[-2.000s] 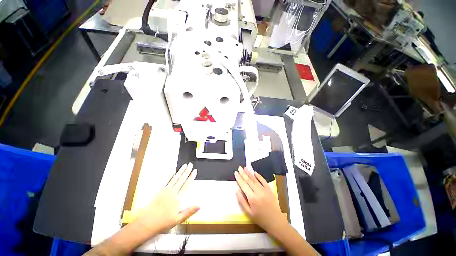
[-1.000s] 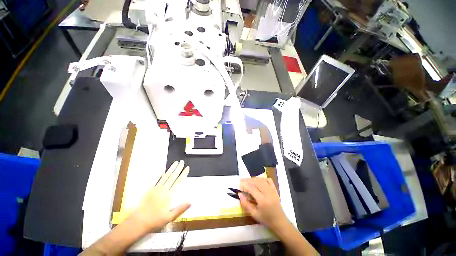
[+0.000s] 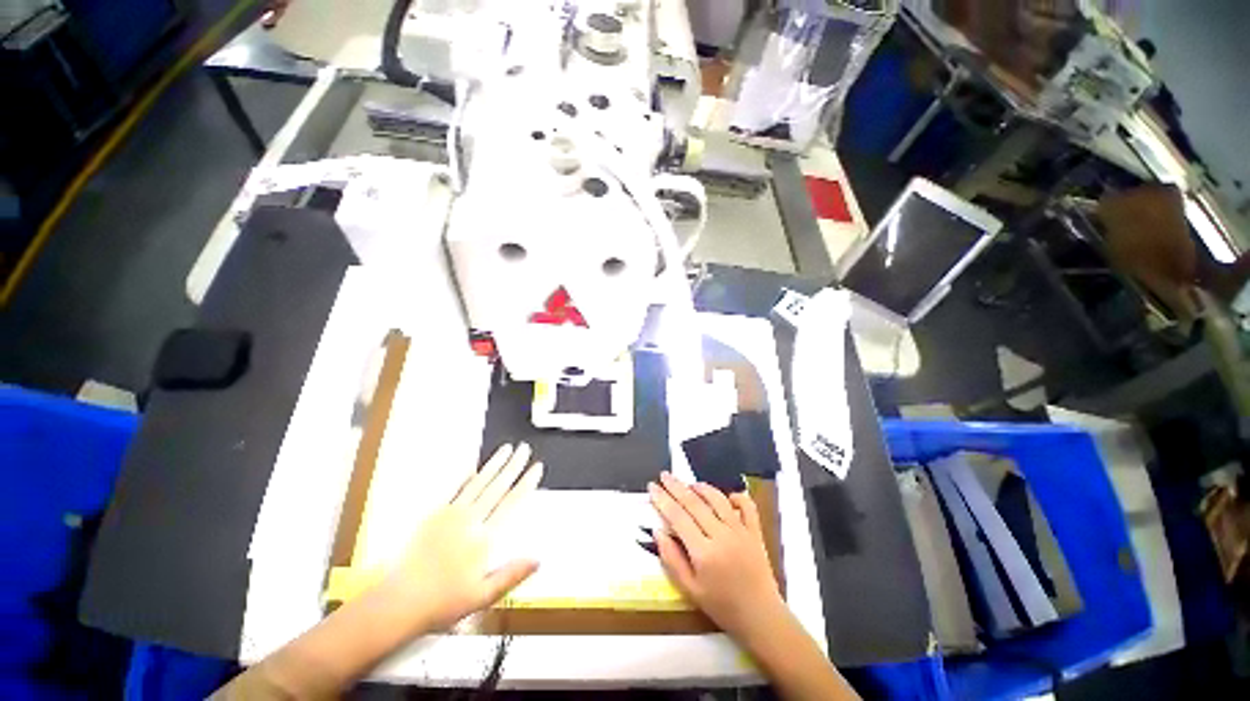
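The black panel (image 3: 590, 463) lies flat on the white positioning template (image 3: 583, 555), under the white clamp frame (image 3: 583, 422) of the machine head (image 3: 548, 260). Black cloth shows inside the frame's window. My left hand (image 3: 459, 555) lies flat, fingers apart and empty, its fingertips at the panel's front left corner. My right hand (image 3: 716, 548) rests on the template with fingers stretched to the panel's front right corner. Dark tips of the thread snips (image 3: 647, 540) stick out left from under my right hand; the rest is hidden in the palm.
Yellow tape (image 3: 590, 589) edges the template's front. A small black pad (image 3: 727, 449) lies at its right. The label strip (image 3: 823, 384) and tilted control panel (image 3: 916, 249) are further right. A black block (image 3: 202, 359) lies left. Blue bins stand left (image 3: 62, 479) and right (image 3: 1117, 548).
My right hand took up the snips between the first two frames. Since one second ago its fingers have stretched forward to the panel's edge. My left hand stays flat. The camera view has shifted slightly.
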